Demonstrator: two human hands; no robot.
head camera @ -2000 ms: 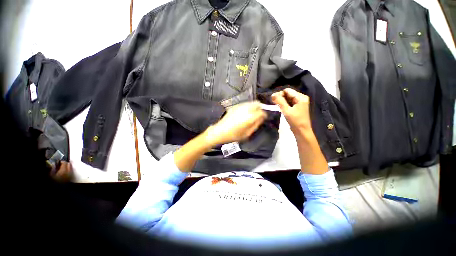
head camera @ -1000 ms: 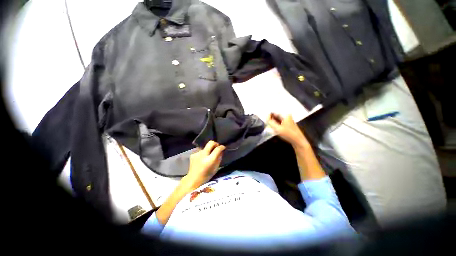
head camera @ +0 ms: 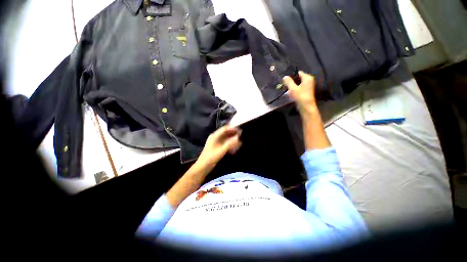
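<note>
A dark grey denim shirt (head camera: pixel 128 66) lies front up on the white table, its collar away from me. Its front hem corner hangs at the table's near edge. A black tag (head camera: pixel 157 9) lies at the collar and a small yellow emblem (head camera: pixel 182 38) is on the chest pocket. My right hand (head camera: pixel 299 87) is at the buttoned cuff (head camera: pixel 276 84) of the sleeve on the right, fingers closed on its end. My left hand (head camera: pixel 224 141) is blurred, near the table edge beside the hem; whether it holds anything is unclear.
A second dark denim shirt (head camera: pixel 327 41) lies to the right. Beyond it a pale cloth surface (head camera: pixel 389 169) bears a light pad with a blue edge (head camera: pixel 385 110). The white table's (head camera: pixel 233 84) near edge runs slanting in front of me. The rim of the view is black.
The raised front flap is laid down and the inside label is out of sight. My right hand has moved from the hem area to the cuff. My left hand has left the hem. The view has turned.
</note>
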